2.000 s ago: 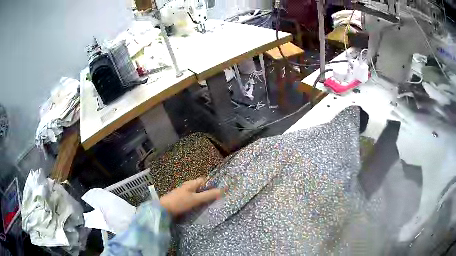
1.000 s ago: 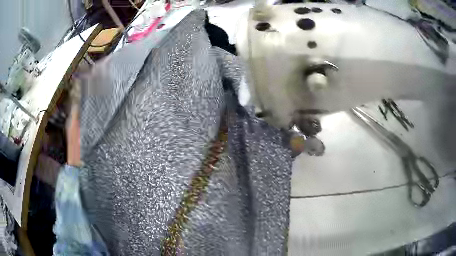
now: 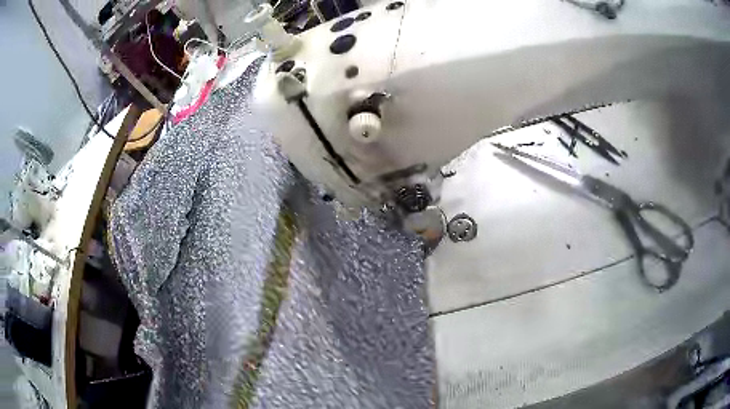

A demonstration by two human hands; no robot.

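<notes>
A large grey speckled fabric (image 3: 184, 279) lies over the table and drapes down its left and near edges. A narrow brown-gold printed strip (image 3: 272, 295) runs along it. The fabric's upper part reaches the cream sewing machine head (image 3: 448, 88) near the presser foot area (image 3: 384, 204). A small skin-toned patch shows beside the fabric under the head; it may be a fingertip of my right hand, but it is too small and blurred to tell. My left hand is not in view.
Long-bladed scissors (image 3: 596, 188) lie on the white table (image 3: 512, 335) right of the head, with small dark snips (image 3: 588, 137) behind them. A small round metal plate (image 3: 462, 228) is beside the head. Another table edge (image 3: 84, 264) stands at left.
The view has swung right from the basket to the machine. My left hand, earlier spread on the grey fabric, has left the picture. Since the last earlier frame, the fabric has shifted and bunched at left.
</notes>
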